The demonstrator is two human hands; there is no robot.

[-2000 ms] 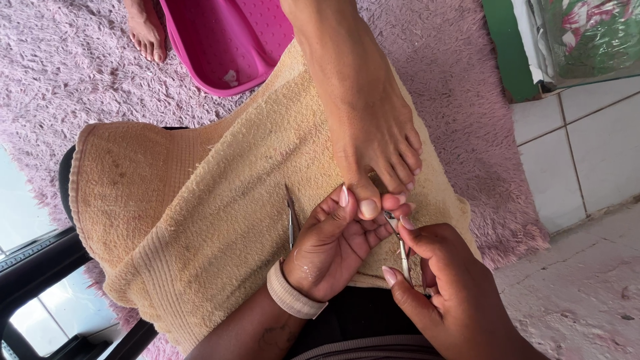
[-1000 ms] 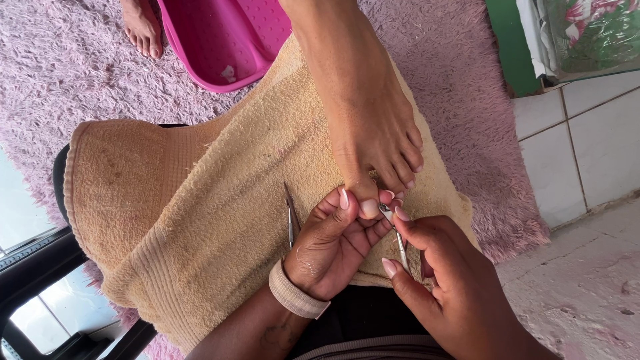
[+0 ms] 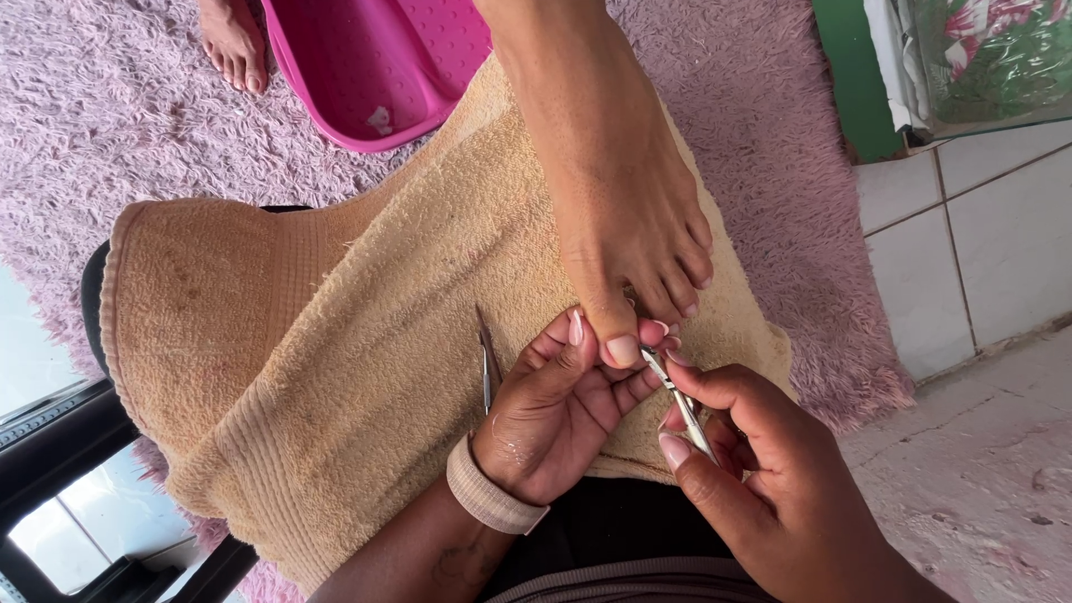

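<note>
Another person's foot (image 3: 620, 167) rests on a tan towel (image 3: 419, 251) spread over my lap. My left hand (image 3: 565, 398), with a fabric band at its wrist, holds the big toe (image 3: 611, 322) between thumb and fingers. In my right hand (image 3: 754, 461) are metal cuticle nippers (image 3: 680, 402), their tip beside the big toenail's right edge. Whether the jaws touch the skin is too small to tell. Left of my left hand, a slim pointed metal tool (image 3: 487, 368) lies on the towel, its lower end hidden by that hand.
A pink plastic basin (image 3: 352, 84) stands on the shaggy pink rug (image 3: 109, 126), near the person's other foot (image 3: 233, 46). At the upper right is a green-edged, glass-like container (image 3: 997, 67) over white tiles (image 3: 1005, 243). Black frame bars (image 3: 67, 444) cross the lower left.
The nippers have shifted slightly at the big toenail's side, with my right hand still around them. My left hand keeps its hold on the toe.
</note>
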